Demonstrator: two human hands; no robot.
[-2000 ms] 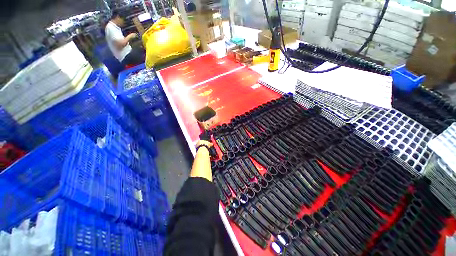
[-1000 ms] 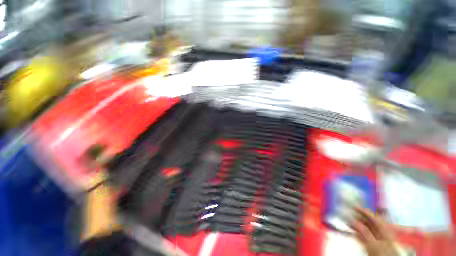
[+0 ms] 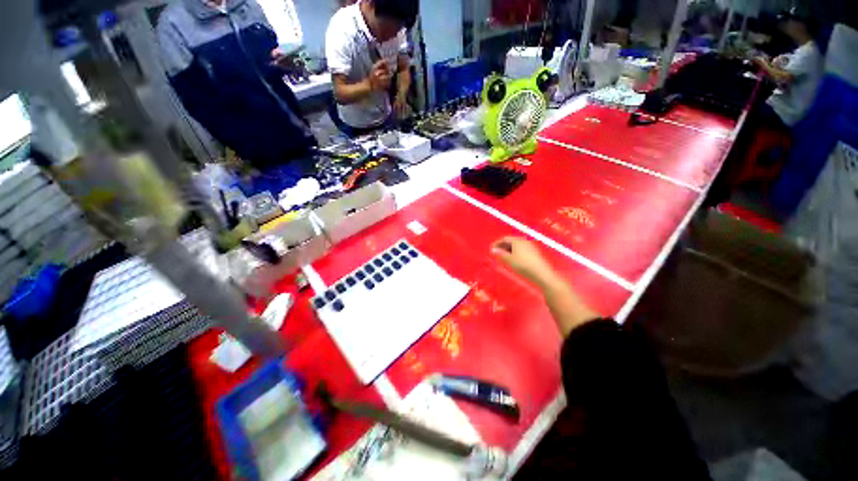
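Note:
My right hand (image 3: pixel 523 256) is over the red bench, right of the white backing sheet (image 3: pixel 395 315). Its fingers look curled, and whether they hold anything cannot be made out. My left hand is out of the picture. The sheet carries rows of small black pads (image 3: pixel 367 275) along its far edge. A blue-and-black utility knife (image 3: pixel 477 393) lies nearer me on the pale work pad (image 3: pixel 428 413). A hammer (image 3: pixel 400 423) lies slantwise left of the knife. The blue bin (image 3: pixel 233 423), with something pale inside, stands left of the hammer.
The red bench (image 3: pixel 574 202) has white tape lines. A green frog-shaped fan (image 3: pixel 516 115) and a small black cluster of housings (image 3: pixel 493 179) stand farther back. A blurred metal post (image 3: pixel 202 272) and grid trays (image 3: pixel 132 305) are at left. Two people are behind the bench, another at far right.
The view has swung right, from the rows of black housings to the sheet and fan. My left hand has left the picture; my right hand is now past the sheet, away from the blue bin.

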